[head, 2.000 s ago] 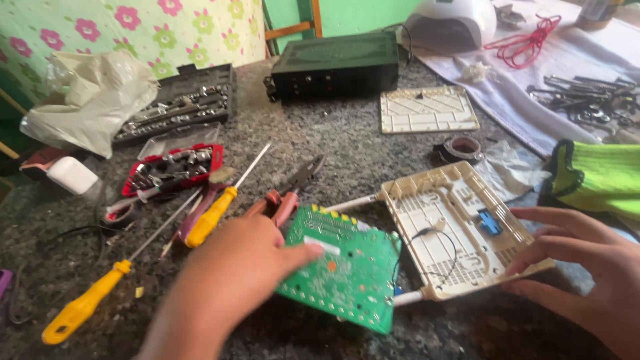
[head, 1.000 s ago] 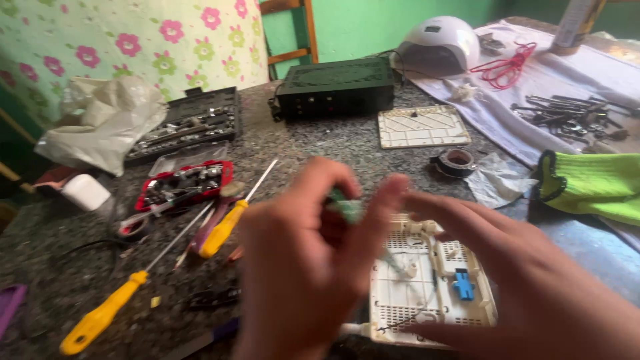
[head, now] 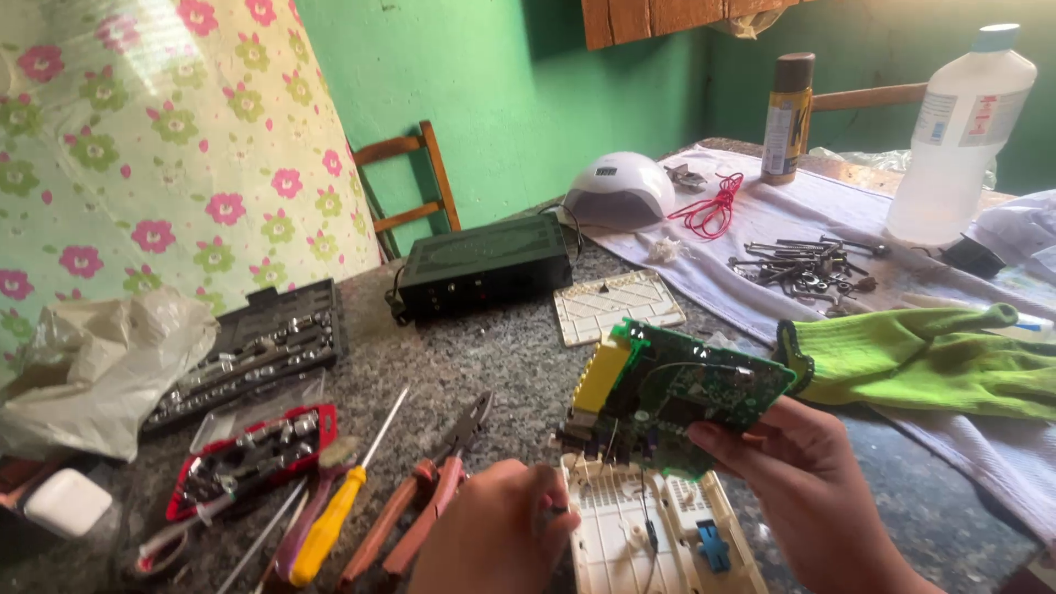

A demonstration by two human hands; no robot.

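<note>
My right hand (head: 804, 487) grips a green circuit board (head: 685, 396) by its lower right edge, component side showing, with a yellow connector block (head: 601, 373) on its left. Beneath the board lies an open cream plastic housing (head: 619, 528) with a blue adapter (head: 714, 544) and a thin dark cable inside. My left hand (head: 503, 528) is curled at the housing's left edge, beside red-handled pliers (head: 437, 487); whether its fingers hold something small cannot be told. A yellow-handled screwdriver (head: 334, 520) lies left of the pliers.
A red socket case (head: 252, 462), a black socket set (head: 264, 346) and a plastic bag (head: 107, 363) lie left. Behind are a black metal box (head: 487, 264) and a cream cover (head: 619, 305). Rightward are a green glove (head: 916, 355), loose bolts (head: 808, 264), a spray can (head: 788, 120) and a bottle (head: 957, 140).
The board lay beside the housing, solder side up, two seconds ago; now my right hand holds it raised above the housing. My left hand has moved off the board. The view has tilted up.
</note>
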